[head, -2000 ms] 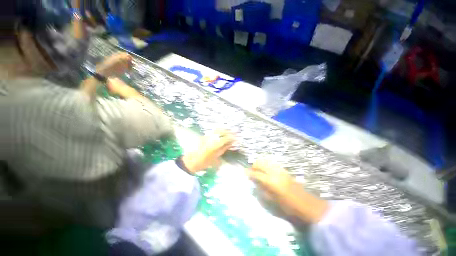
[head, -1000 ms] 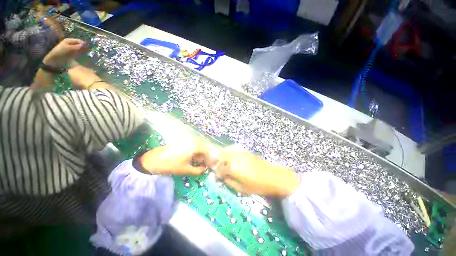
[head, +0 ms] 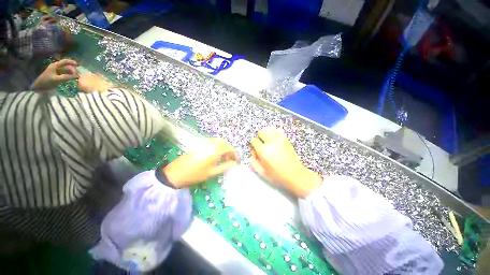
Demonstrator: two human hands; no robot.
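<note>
A long heap of small shiny metal components [head: 349,161] lies in the trough beyond my hands. Green circuit boards [head: 258,241] dotted with silver parts lie nearest me, partly under strong glare. My left hand [head: 201,162] is over the boards with its fingers curled together; whether it holds a part is too small to tell. My right hand [head: 276,161] is at the near edge of the heap, fingers bent down; its fingertips are partly hidden and blurred, so a held part cannot be made out.
A neighbour in striped sleeves [head: 107,121] works close on the left. The white ledge [head: 247,75] bears a clear plastic bag [head: 293,62], a blue tray [head: 314,105], a small blue tray [head: 172,49] and a grey device [head: 395,145]. A coiled blue cord [head: 395,72] hangs at right.
My hands were together over the boards; now they are apart. My right hand has moved up to the heap. The neighbour's hands have shifted slightly.
</note>
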